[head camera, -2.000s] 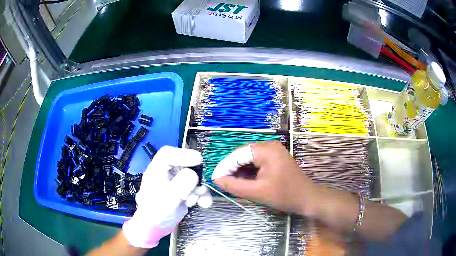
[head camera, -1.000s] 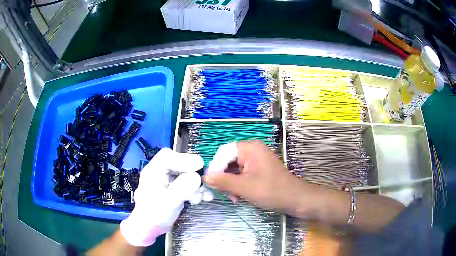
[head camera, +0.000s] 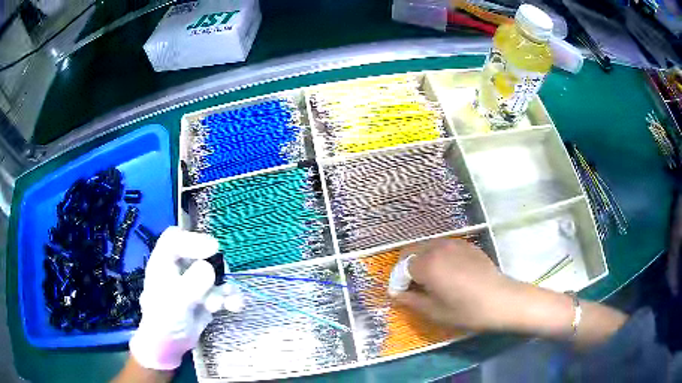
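Observation:
My left hand (head camera: 173, 299), in a white glove, pinches a black connector housing (head camera: 217, 268) at its fingertips, left of the white wires. A blue wire (head camera: 299, 280) and a pale blue-green wire (head camera: 295, 307) trail right from it, over the white wires (head camera: 262, 340). My right hand (head camera: 456, 284), bare with white covers on fingertips, is down at the orange wires (head camera: 407, 322). Its fingertips are bent and partly hidden, so whether they grip a wire cannot be told.
The blue tray (head camera: 31, 262) of black housings is at left. The divided tray (head camera: 467, 176) also holds blue, green, yellow and brown wires, and a bottle (head camera: 516, 63) at upper right. A white box (head camera: 202, 37) stands behind. Loose wires (head camera: 598, 187) lie right.
The view has turned right, shifting the trays left. My right hand has left the housing and moved to the orange compartment. The blue wire at the housing now shows clearly.

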